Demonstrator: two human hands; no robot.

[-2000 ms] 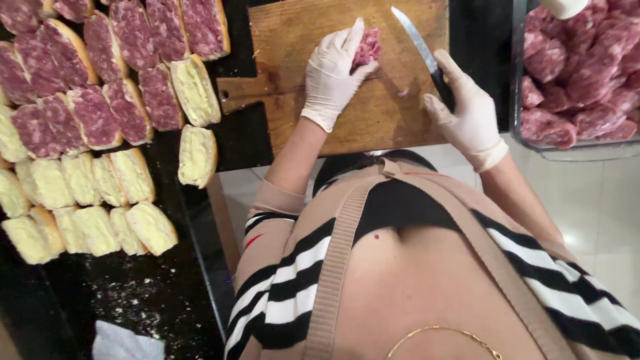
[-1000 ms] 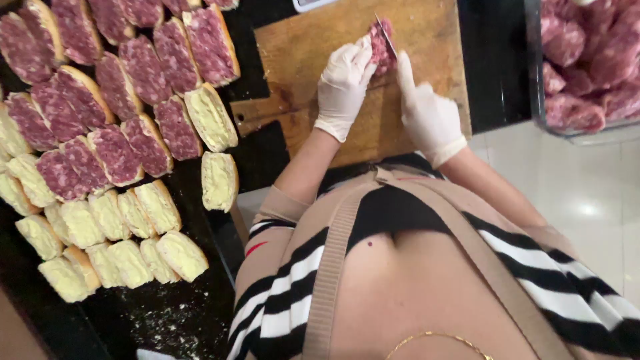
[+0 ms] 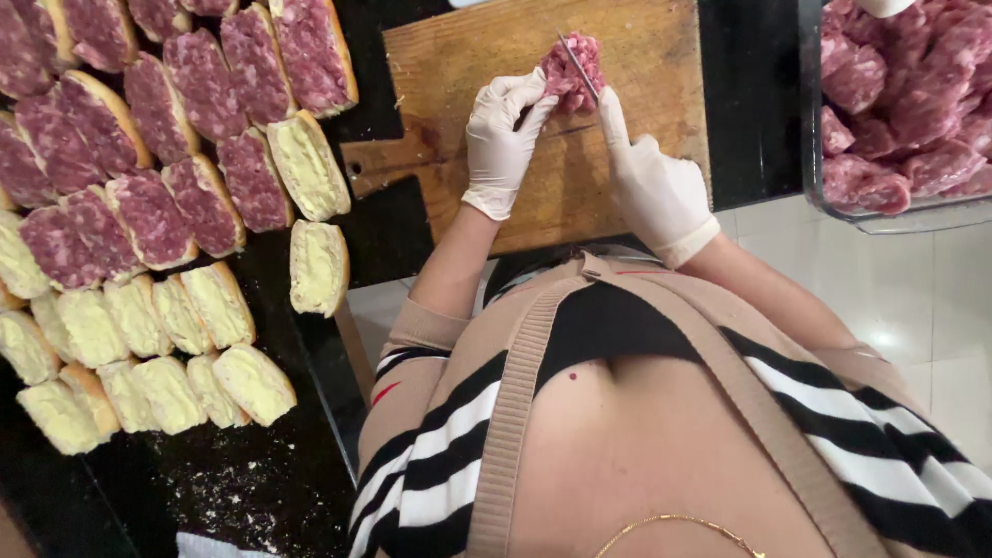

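A mound of raw sausage meat (image 3: 572, 74) lies near the far side of the wooden cutting board (image 3: 643, 167). My left hand (image 3: 504, 139), in a white glove, touches the left edge of the meat with bunched fingertips. The gloved right hand (image 3: 655, 182) grips a knife (image 3: 577, 63), its index finger stretched toward the blade, which rests across the meat; the handle is hidden in the palm. Left of the board stand rows of bread halves topped with raw meat (image 3: 205, 84) and others with a pale yellow spread (image 3: 318, 267).
A glass dish (image 3: 812, 116) full of raw sausage pieces (image 3: 891, 93) stands at the right. The black countertop (image 3: 387, 232) carries crumbs at the lower left, beside a white cloth or paper (image 3: 209, 545). Part of a white object shows at the top edge.
The knife was held away to the right of the meat two seconds ago; now its blade is on the meat. The meat looks more spread out and in smaller bits than before.
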